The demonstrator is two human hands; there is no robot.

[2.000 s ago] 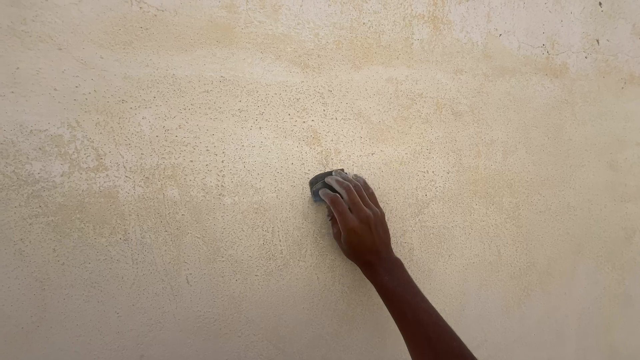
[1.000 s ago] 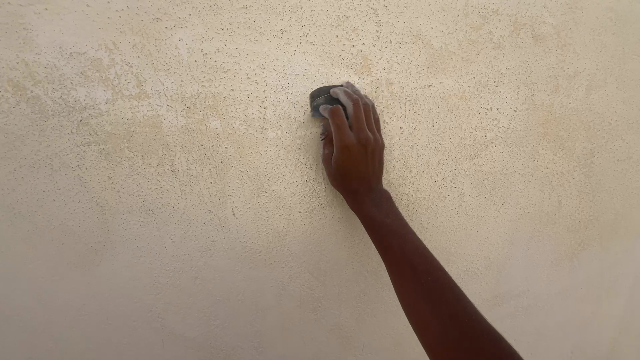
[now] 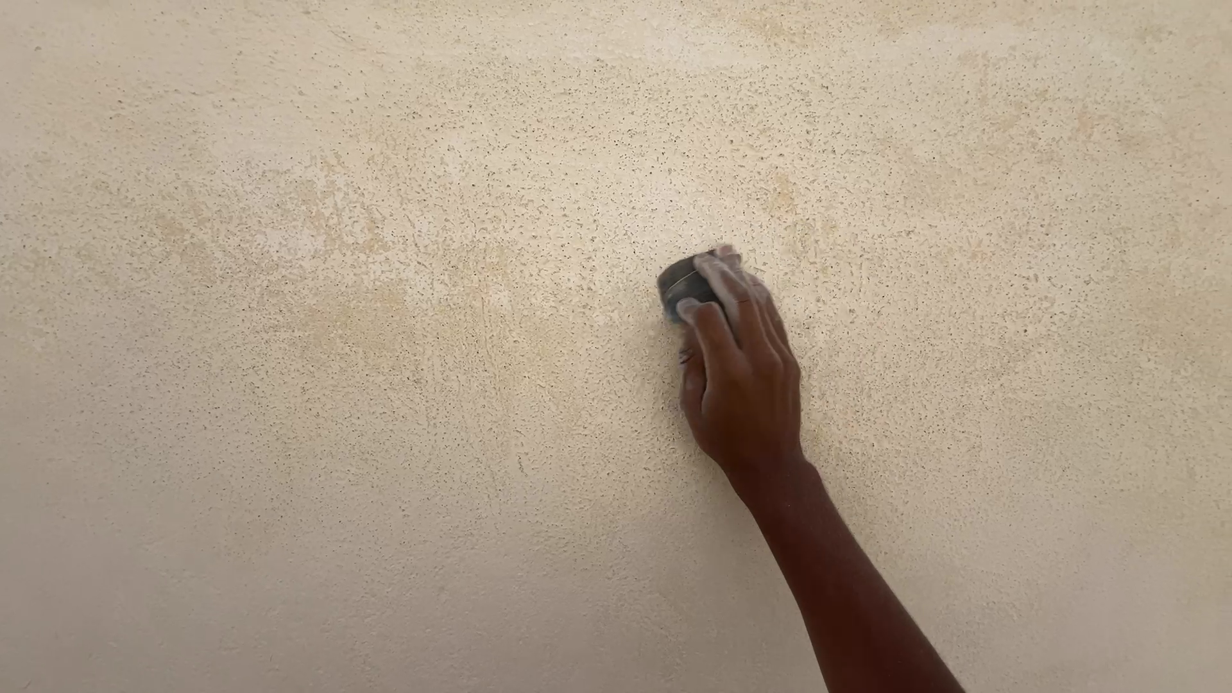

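My right hand (image 3: 741, 375) reaches up from the lower right and grips a small dark block (image 3: 685, 285), possibly a sanding block. The block lies against the rough cream-coloured wall (image 3: 433, 385), a little right of the middle of the view. Pale dust coats my fingertips, which curl over the block's right part and hide it. Its left end shows, with a thin light line across it. My left hand is out of view.
The plastered wall fills the view. Small dark pits cover much of its upper and middle part, with yellowish patches (image 3: 356, 327) and a whitish worn patch (image 3: 289, 241) at the left. Lower down its surface looks smoother.
My right hand stays shut on the block. Against the wall's marks, it has moved up from where it was two seconds ago. The view has also shifted.
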